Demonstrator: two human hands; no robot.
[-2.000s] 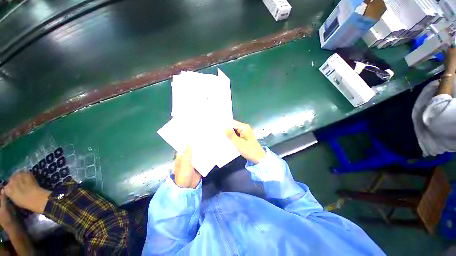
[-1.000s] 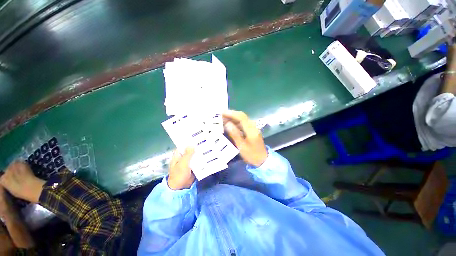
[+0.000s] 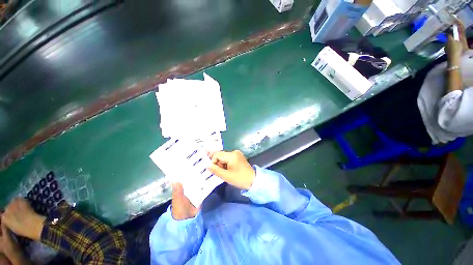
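Observation:
White leaflets with rows of small dark print lie at the near edge of the bench in front of me. My left hand holds their lower left edge. My right hand is bent over their right side, with the fingertips together on the paper; whether it pinches a sheet is unclear. A pile of white sheets lies just beyond on the green bench, overlapped by or touching the printed leaflets.
A white box and a dark heap lie right. A blue carton and white cartons stand behind. A neighbour's plaid sleeve is left, by a clear tray. Another person is at right, near a blue stool.
My right hand has moved from the leaflets' upper right corner in onto their printed face. The leaflets are turned slightly. A small white box shows again on the belt at the top.

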